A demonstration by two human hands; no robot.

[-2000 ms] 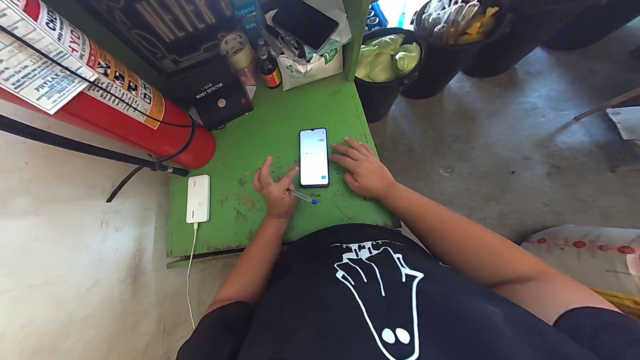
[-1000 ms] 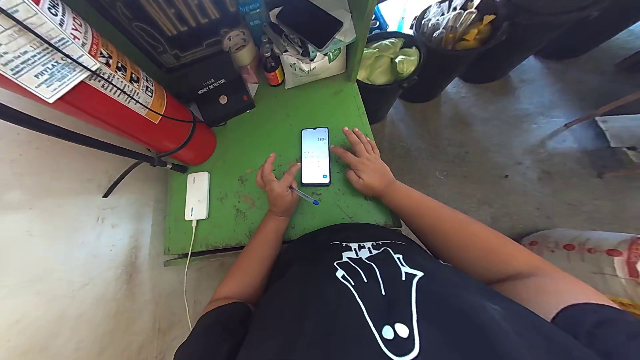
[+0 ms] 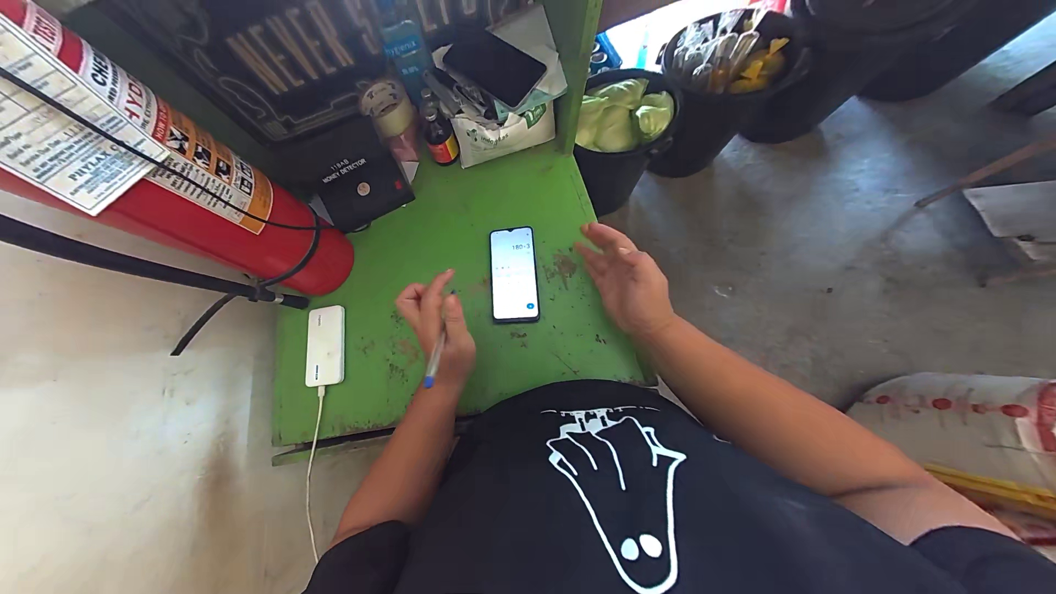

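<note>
A smartphone (image 3: 514,276) with its screen lit lies flat on the green tabletop (image 3: 462,198), between my two hands. My left hand (image 3: 437,330) is to the left of it, with a clear ballpoint pen (image 3: 436,356) held between thumb and fingers, its blue end pointing toward me. To the right of the phone, my right hand (image 3: 629,280) is raised at the table's right edge, fingers apart and holding nothing. Neither hand touches the phone.
A white power bank (image 3: 326,346) with a cable lies at the left edge. A red fire extinguisher (image 3: 305,247) leans in beside it. Behind are a black money detector (image 3: 363,181), a small dark bottle (image 3: 440,136) and a dark phone (image 3: 495,68) on packets. Black buckets (image 3: 615,169) stand at right.
My right hand has moved right, away from the phone, and its fingers have lifted. My left hand has turned, and the pen in it now points more toward me.
</note>
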